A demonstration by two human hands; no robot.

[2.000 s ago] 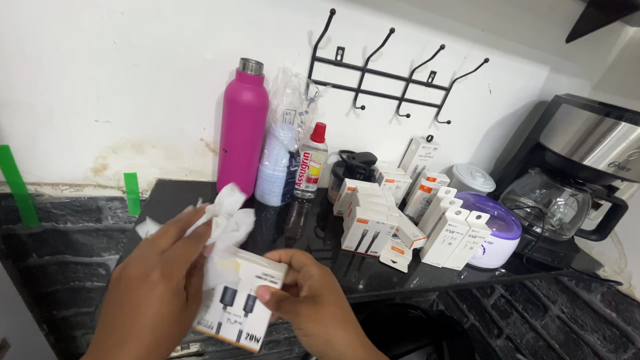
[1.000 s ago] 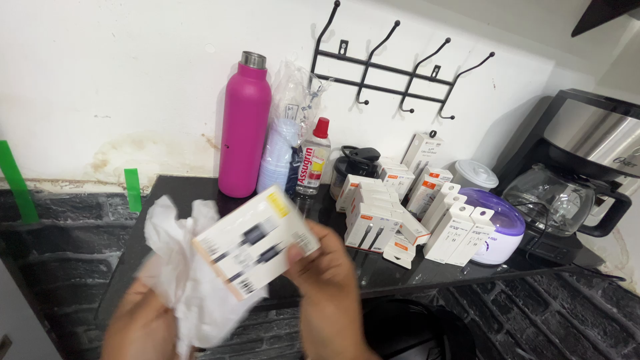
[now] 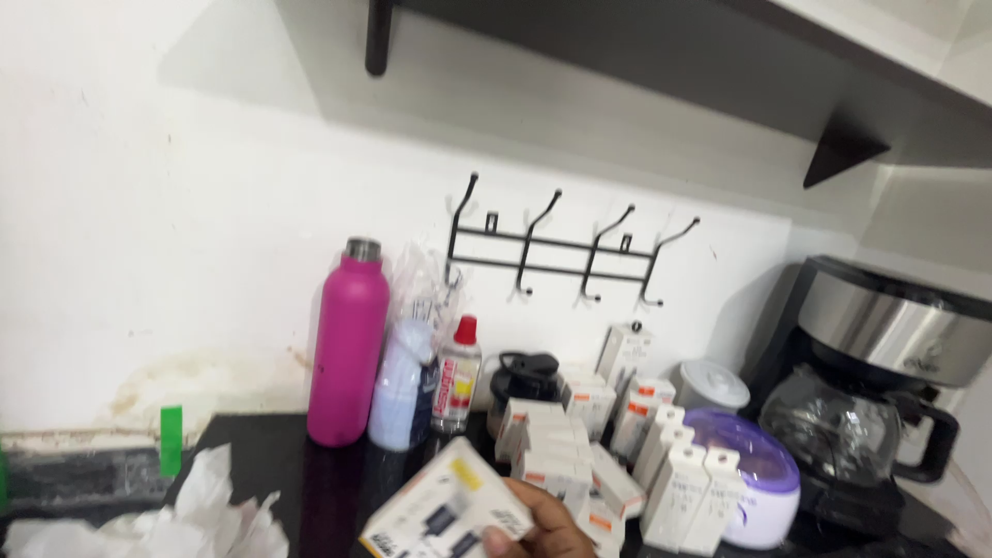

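Observation:
My right hand (image 3: 546,523) holds a white cardboard charger box (image 3: 449,508) with a yellow sticker and printed pictures of plugs, at the bottom middle. Crumpled white tissue paper (image 3: 205,511) is at the bottom left; my left hand is not clearly visible there. Just beyond and right of the held box, small white and orange product boxes (image 3: 554,457) stand in rows on the black counter (image 3: 256,442). Several slim white boxes (image 3: 678,496) with hanging tabs stand at their right.
A pink metal bottle (image 3: 349,349), bagged plastic cups (image 3: 403,380) and a red-capped sweetener bottle (image 3: 457,380) stand along the wall. To the right are a purple-lidded appliance (image 3: 756,480) and a coffee maker (image 3: 876,372). A black hook rack (image 3: 554,256) hangs below a dark shelf (image 3: 659,77).
The view has tilted upward, bringing the shelf in. My right hand still holds the box, now apart from the white paper, which was against it a second ago.

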